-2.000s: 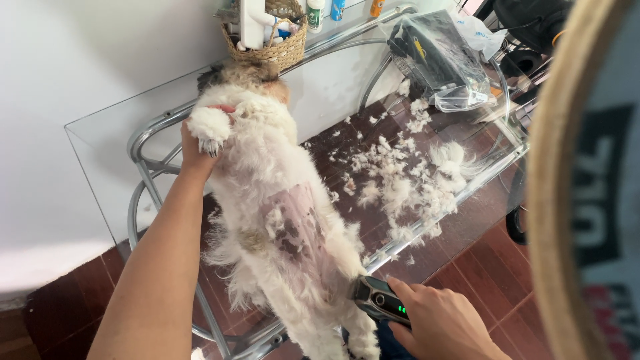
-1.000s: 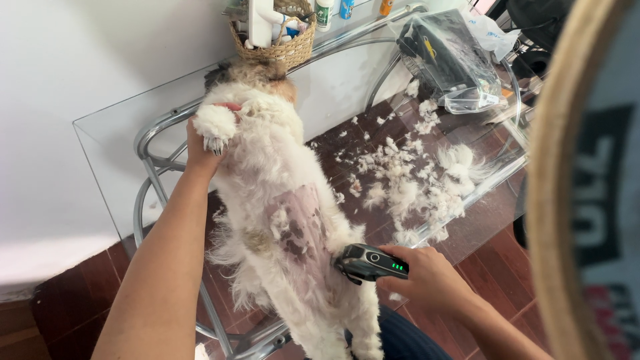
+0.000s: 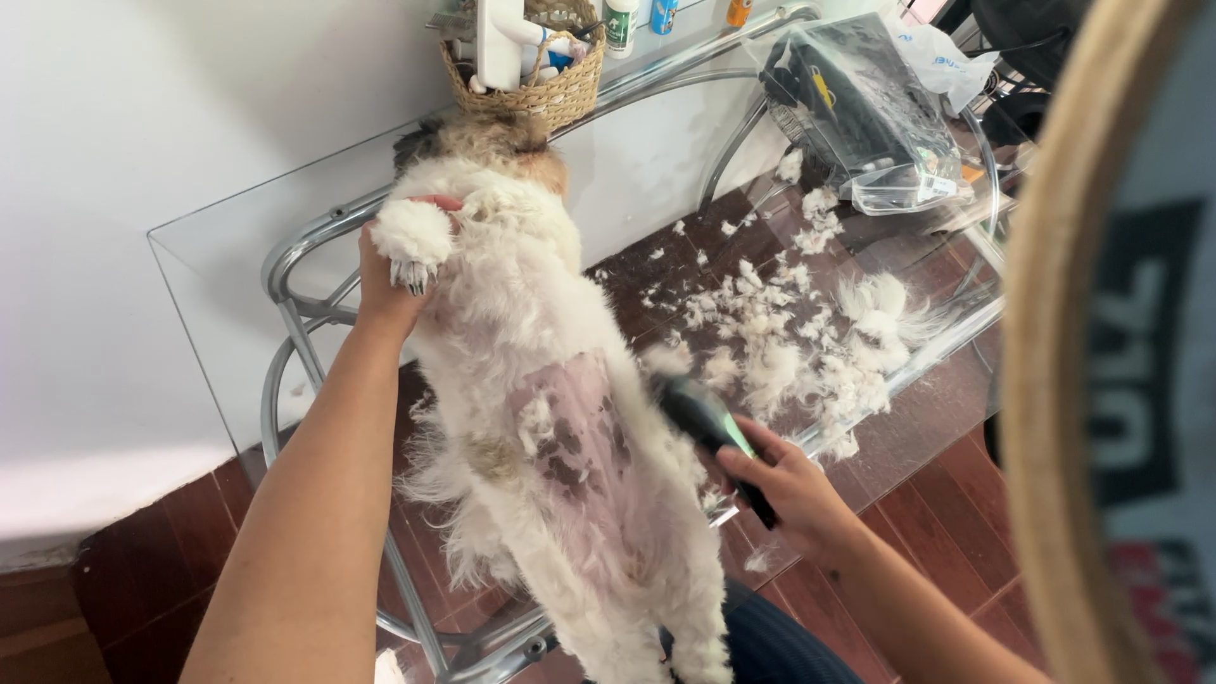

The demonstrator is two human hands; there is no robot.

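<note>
A white long-haired dog [image 3: 513,285] is stretched belly up, its brown and dark head at the glass table's far edge near the basket. Its lower belly is shaved, with pink, dark-spotted skin. My left hand [image 3: 389,285] holds the dog by the upper chest and foreleg, beside a fluffy front paw [image 3: 413,235]; most of its fingers are hidden in fur. In my right hand [image 3: 784,475] is a dark cordless hair clipper [image 3: 703,418] with green lights, blurred, its head beside the dog's flank. A tuft of loose fur [image 3: 667,359] is at the clipper's head.
Cut white fur [image 3: 779,351] lies scattered over the glass tabletop [image 3: 893,475] on a chrome frame. A wicker basket [image 3: 532,100] of bottles stands at the back, and a clear plastic bag [image 3: 855,104] with dark contents at the back right. A blurred round wooden rim [image 3: 1035,342] fills the right side.
My right hand has moved the clipper from the dog's lower body up along its flank. My left hand keeps its hold on the dog.
</note>
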